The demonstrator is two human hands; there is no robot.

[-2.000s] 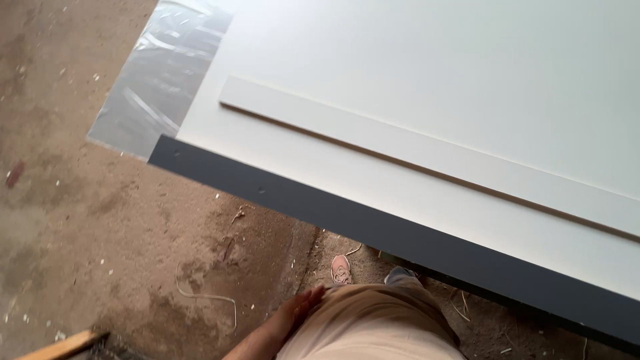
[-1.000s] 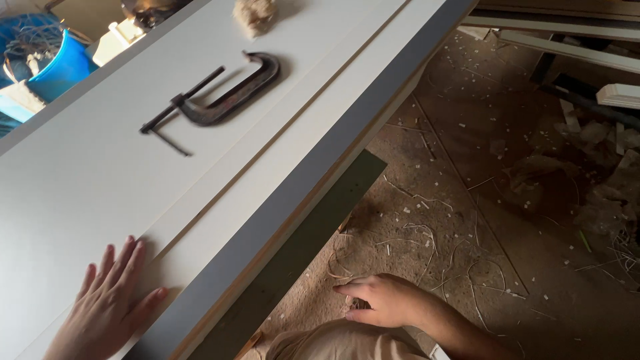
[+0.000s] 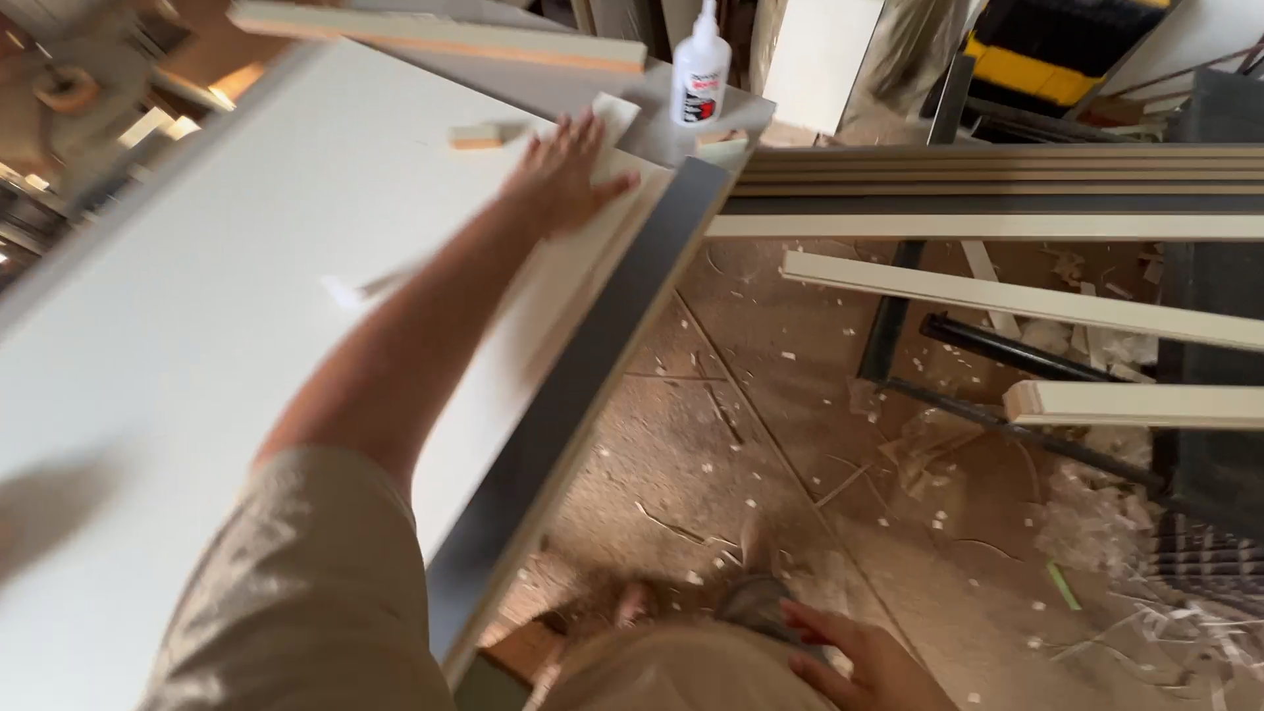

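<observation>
My left hand (image 3: 573, 178) lies palm down with fingers spread at the far end of a white strip (image 3: 617, 117) on a large white panel (image 3: 247, 227). A dark grey edge strip (image 3: 602, 346) runs along the panel's near side. A small wood block (image 3: 475, 136) sits on the panel left of that hand. Beyond its fingertips a white glue bottle (image 3: 701, 74) stands upright on the grey surface. Low at the right, my right hand (image 3: 859, 652) hangs beside my body over the floor, blurred, with no object visible in it.
A long wood strip (image 3: 444, 38) lies across the panel's far end. Stacked boards (image 3: 987, 178) and loose white strips (image 3: 1027, 296) extend at the right above a black metal frame (image 3: 889, 336). Scraps and plastic wrap (image 3: 1096, 513) litter the floor. A black and yellow box (image 3: 1047, 59) stands behind.
The view has swung to the panel's far end, where the glue bottle and wood block now show. My left hand has moved along the panel to there. The clamp seen earlier is out of view.
</observation>
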